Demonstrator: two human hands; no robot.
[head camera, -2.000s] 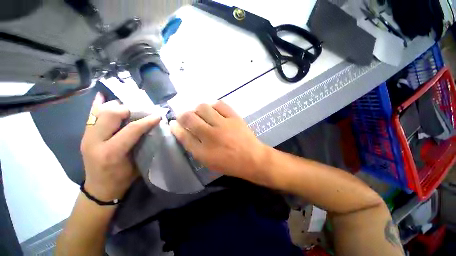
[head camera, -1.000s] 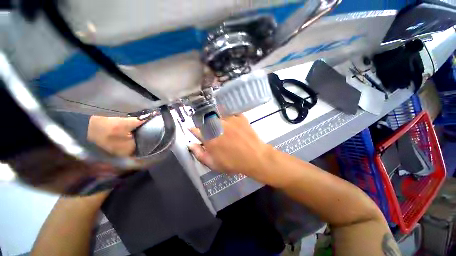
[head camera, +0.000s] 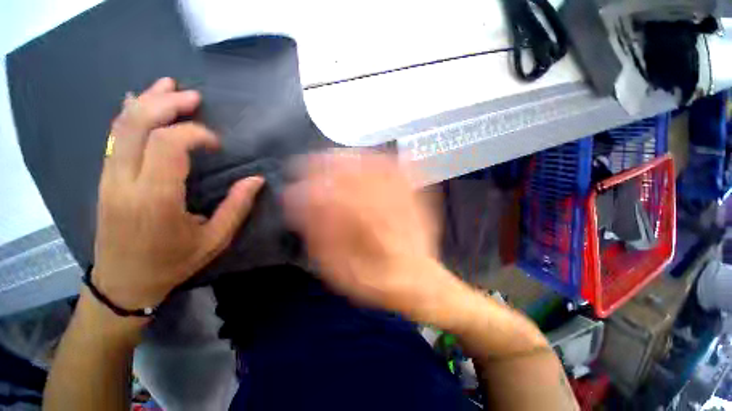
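A dark grey garment panel (head camera: 88, 104) with a curved cut-out lies on the white table (head camera: 401, 36) and hangs over its front edge towards me. My left hand (head camera: 160, 185) lies on the panel, fingers bent and spread, thumb stretched to the right beside a narrow dark folded strip (head camera: 229, 178). My right hand (head camera: 361, 225) is blurred and sits at the panel's right part, right of the strip. Its fingertips are too blurred to tell whether they pinch the cloth.
Black-handled shears (head camera: 534, 40) lie at the table's back right, beside grey cloth pieces (head camera: 590, 48) and a black bundle (head camera: 674, 52). A printed ruler (head camera: 490, 120) runs along the front edge. A red basket (head camera: 590, 257) and blue crates (head camera: 554, 209) stand below right.
The view has moved off the sewing machine, which no longer shows. The panel now lies spread dark side up on the table, with both hands over it.
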